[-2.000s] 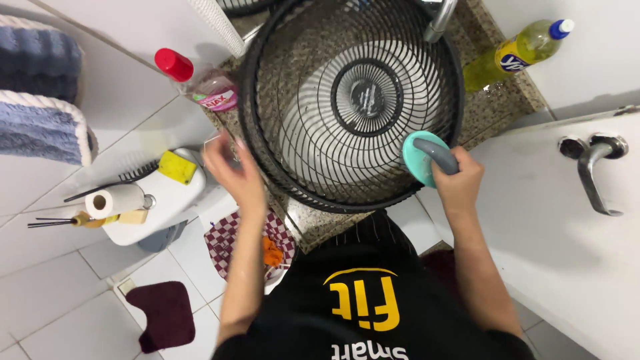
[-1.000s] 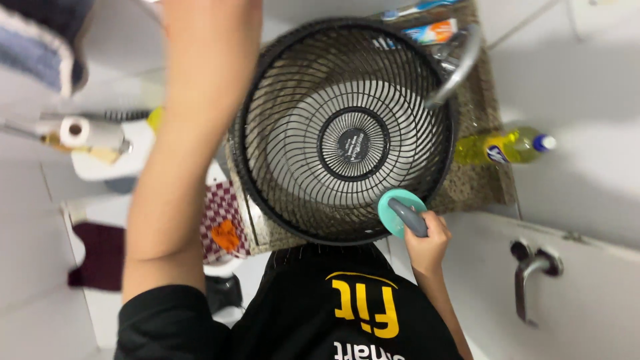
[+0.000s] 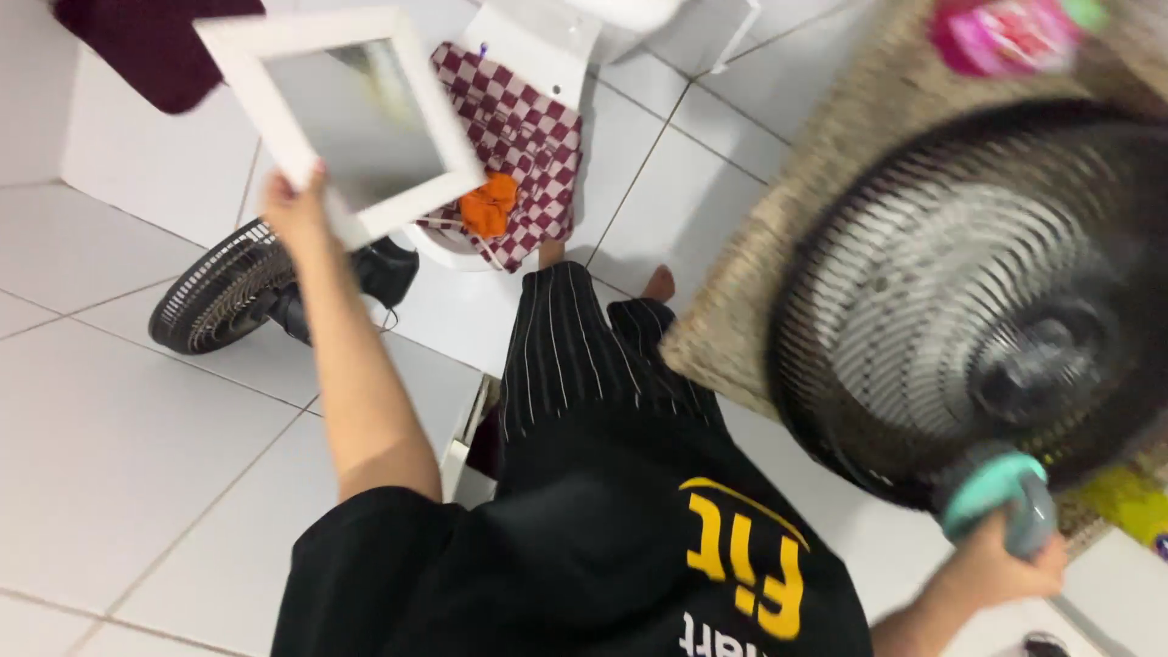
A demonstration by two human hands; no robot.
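Observation:
My left hand (image 3: 297, 210) grips the lower edge of a white square frame (image 3: 424, 87) with a glassy, mirror-like pane, held up at the upper left. My right hand (image 3: 1013, 561), at the lower right, holds a teal and grey scrubbing brush (image 3: 995, 497) by its grey handle. The brush is at the near rim of a large round black wire fan grille (image 3: 940, 310), which lies on a speckled stone countertop (image 3: 757, 274). Both the grille and the brush are blurred. Whether the bristles touch the wire cannot be told.
A black fan part with a grille (image 3: 228, 292) stands on the tiled floor at left. Near my feet are a checkered cloth (image 3: 538, 155) and an orange cloth (image 3: 490, 205) over a white bucket. A pink bottle (image 3: 1004, 36) and a yellow-green bottle (image 3: 1127, 502) flank the large grille.
My left hand, empty two seconds ago beside the grille, now holds the white frame out to the left. My right hand still holds the brush. The view has swung left toward the floor.

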